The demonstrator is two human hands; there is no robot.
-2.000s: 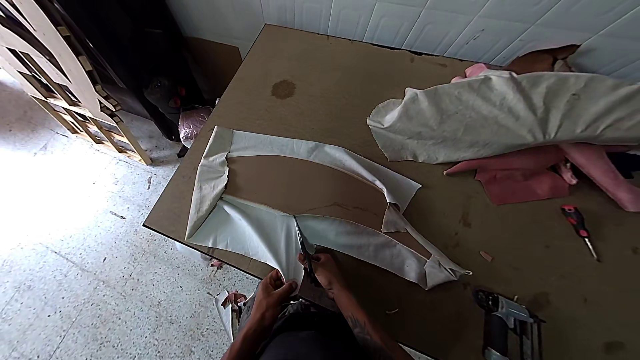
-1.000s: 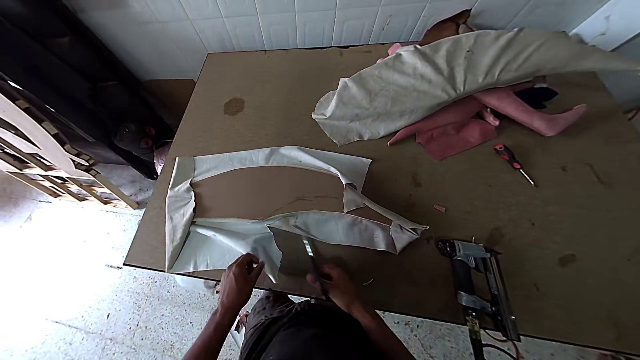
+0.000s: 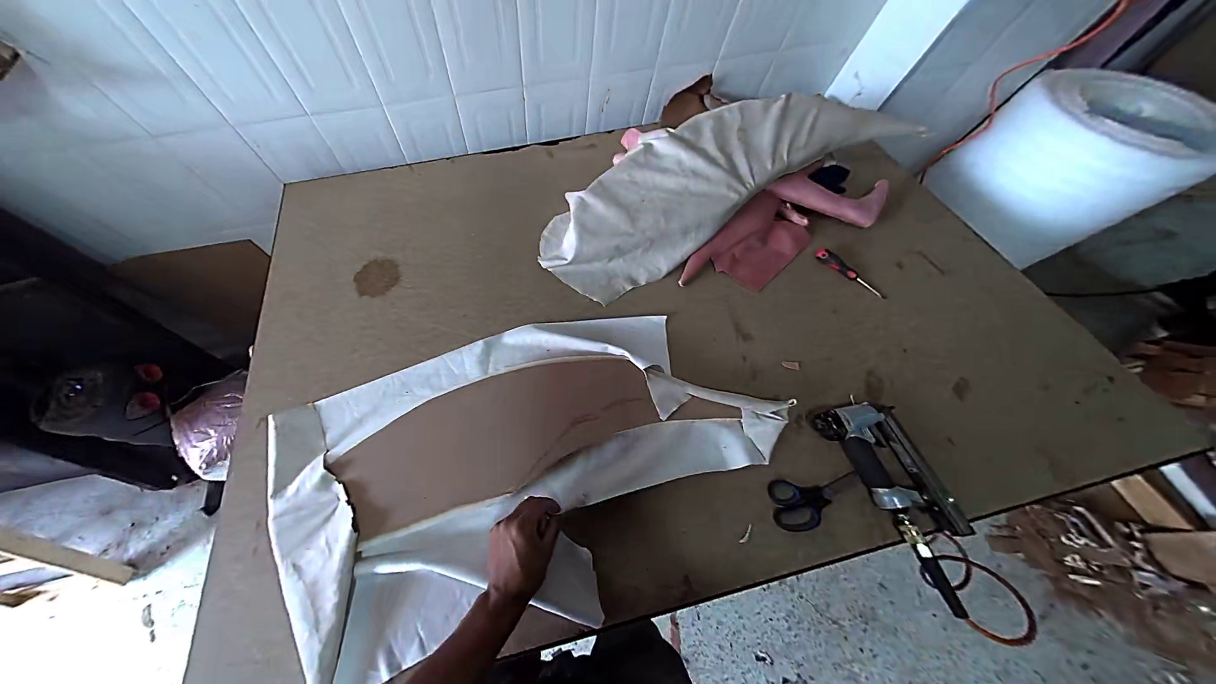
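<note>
A brown panel (image 3: 494, 427) lies on the table with pale fabric (image 3: 655, 465) folded over its edges. My left hand (image 3: 522, 546) is closed at the lower fabric strip, gripping it near the panel's edge; a loose flap spreads below the hand. My right hand is out of view. Scissors with dark blue handles (image 3: 800, 503) rest on the table to the right of the fabric. Beside them lies a pneumatic staple gun (image 3: 888, 465) with its hose attached.
A pale fabric-covered piece (image 3: 665, 199) lies over pink material (image 3: 760, 247) toward the back. A red and black screwdriver (image 3: 848, 273) is right of it. A large white roll (image 3: 1092, 161) stands past the table's (image 3: 427, 228) right edge, and the tiled wall runs behind.
The scissors, held in my right hand earlier, now lie on the table. My right hand has left the view. My left hand has moved onto the lower strip by the panel. The view has swung right.
</note>
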